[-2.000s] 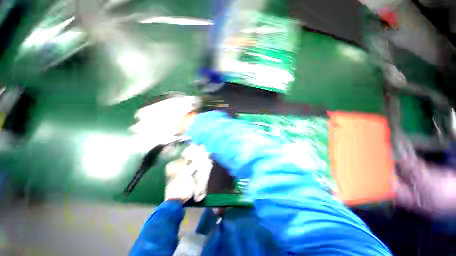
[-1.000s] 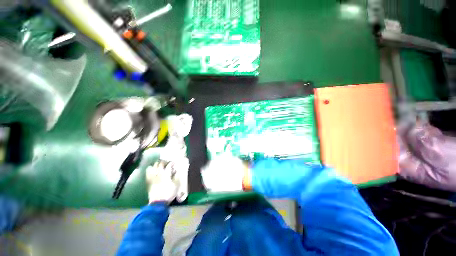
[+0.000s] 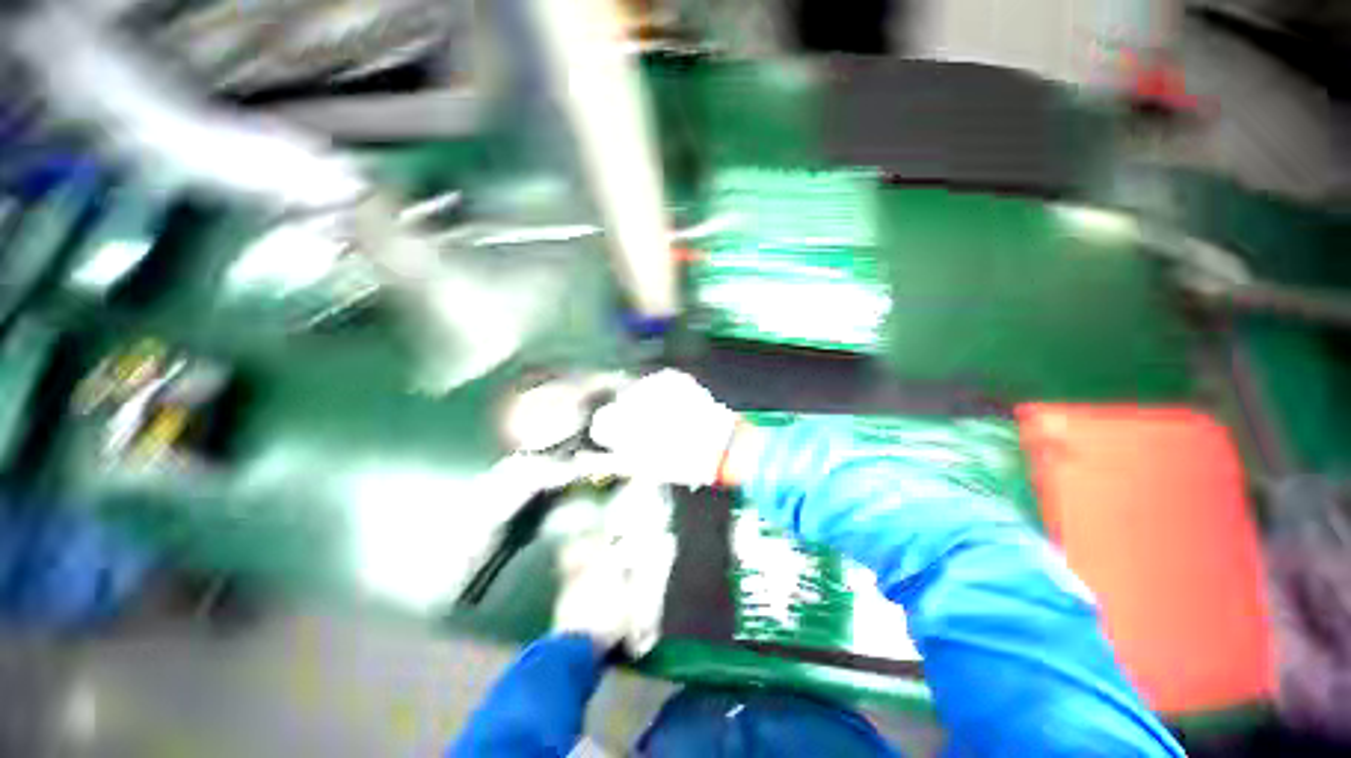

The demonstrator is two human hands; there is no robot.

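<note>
The frame is blurred. A green circuit board [image 3: 793, 585] lies on a black mat [image 3: 701, 570] at the bench's front edge, partly under my right sleeve. My right hand [image 3: 662, 430], in a white glove with an orange cuff edge, is beside a round silver metal cup [image 3: 545, 415]; its fingers are blurred and what it holds cannot be told. My left hand [image 3: 600, 570], in a white glove, is left of the board at the mat's edge, by a white cloth that blends with it. A black-handled tool [image 3: 504, 551] lies left of my left hand.
A second circuit board [image 3: 793, 259] lies behind the mat. An orange-red liner sheet [image 3: 1156, 548] lies at the right. A translucent hood [image 3: 482, 319] and a pale arm [image 3: 615, 163] hang over the bench. Pens and hand tools [image 3: 156, 407] stand at the left.
My right hand has moved from the board's near left corner back and left to the cup. My left hand stays near the cloth. The view has shifted and shows more of the bench's far side.
</note>
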